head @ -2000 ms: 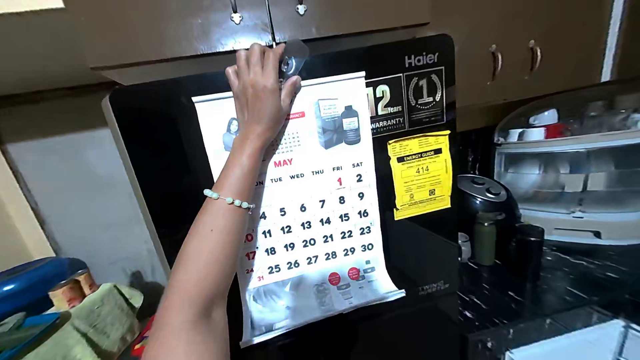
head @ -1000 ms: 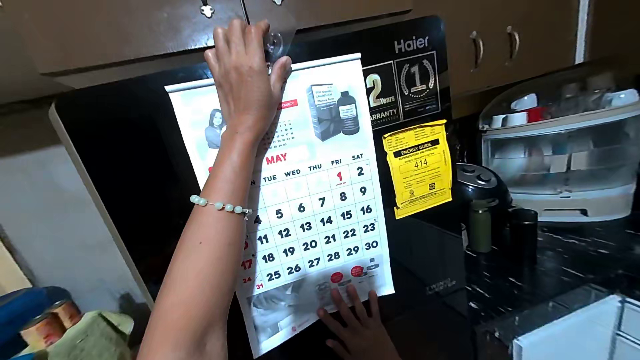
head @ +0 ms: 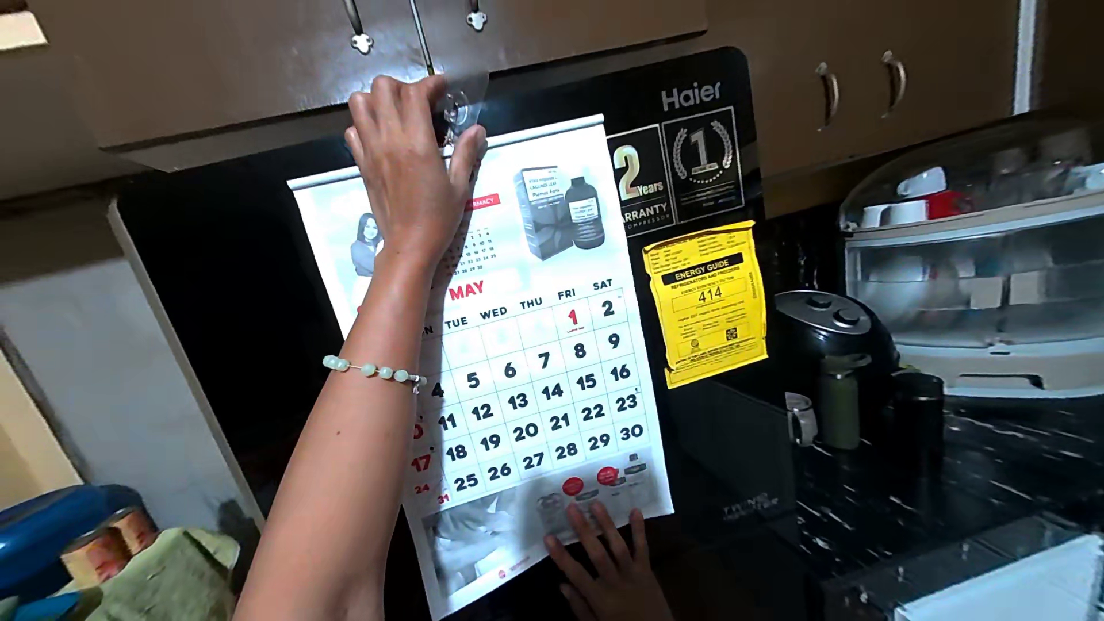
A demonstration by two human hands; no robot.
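A paper wall calendar (head: 535, 388) turned to May hangs, slightly tilted, against the black front of a Haier refrigerator (head: 716, 457). My left hand (head: 410, 155), with a pale bead bracelet (head: 371, 370) on the wrist, is at the calendar's top edge, its fingers and thumb around a clear plastic hook (head: 455, 108). The fingertips and exact grip are partly hidden. Low in the view, my right hand (head: 612, 561) has its fingers spread against the calendar's bottom part.
Brown cabinets (head: 259, 60) with metal handles hang overhead. A yellow energy label (head: 707, 302) is on the refrigerator. At right are a black appliance (head: 828, 319), a green bottle (head: 838, 405), a mug (head: 800, 420) and a clear dish cabinet (head: 975, 293). Cans (head: 95, 552) and green cloth (head: 164, 578) lie lower left.
My right hand was out of view two seconds ago, then came in at the calendar's bottom edge, where it remains. My left hand has stayed at the hook.
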